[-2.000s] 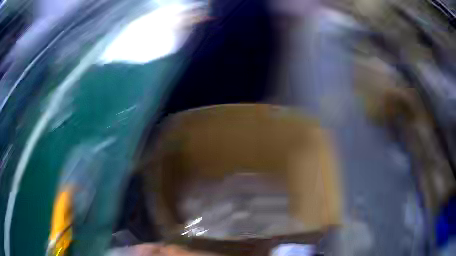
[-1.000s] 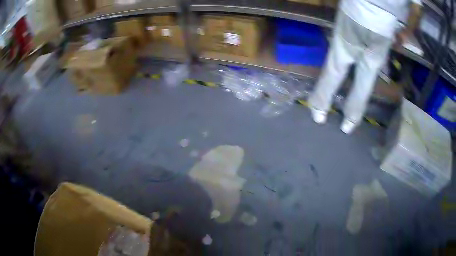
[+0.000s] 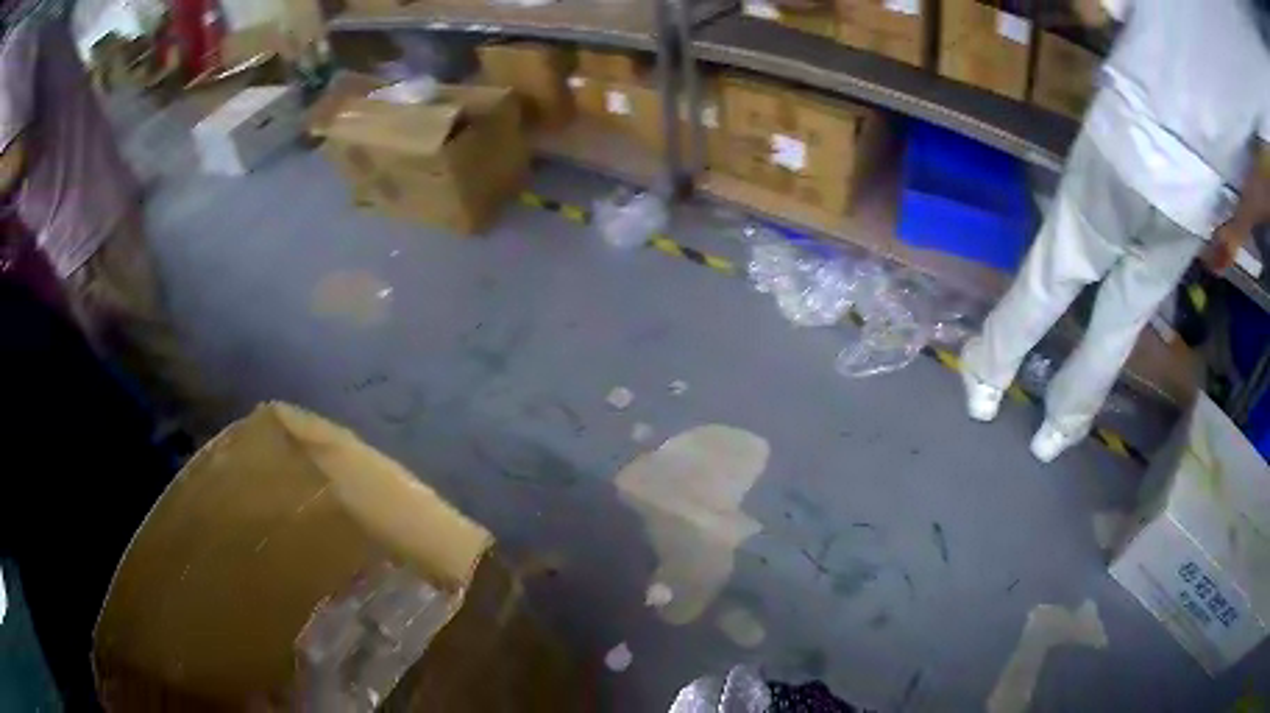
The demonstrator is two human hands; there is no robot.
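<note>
A large open cardboard carton (image 3: 209, 557) stands nearest in front of me at the lower left, cut off by the bottom edge. Several clear plastic boxes (image 3: 369, 634) lie inside it. Neither of my hands can be made out in the view. A shiny clear thing beside a dark speckled patch shows at the bottom edge, too cut off to name.
Grey floor (image 3: 488, 418) with pale patches. A person in white (image 3: 1114, 237) stands by the shelving (image 3: 822, 63) at right. A white carton (image 3: 1205, 543), a brown carton (image 3: 432, 153), a blue bin (image 3: 961, 195) and clear plastic (image 3: 836, 300) are around. Another person (image 3: 77, 153) is at left.
The view swung from the green bench and carton to the floor and shelving. Since one second ago, the floor scene has shifted right and more of the carton shows.
</note>
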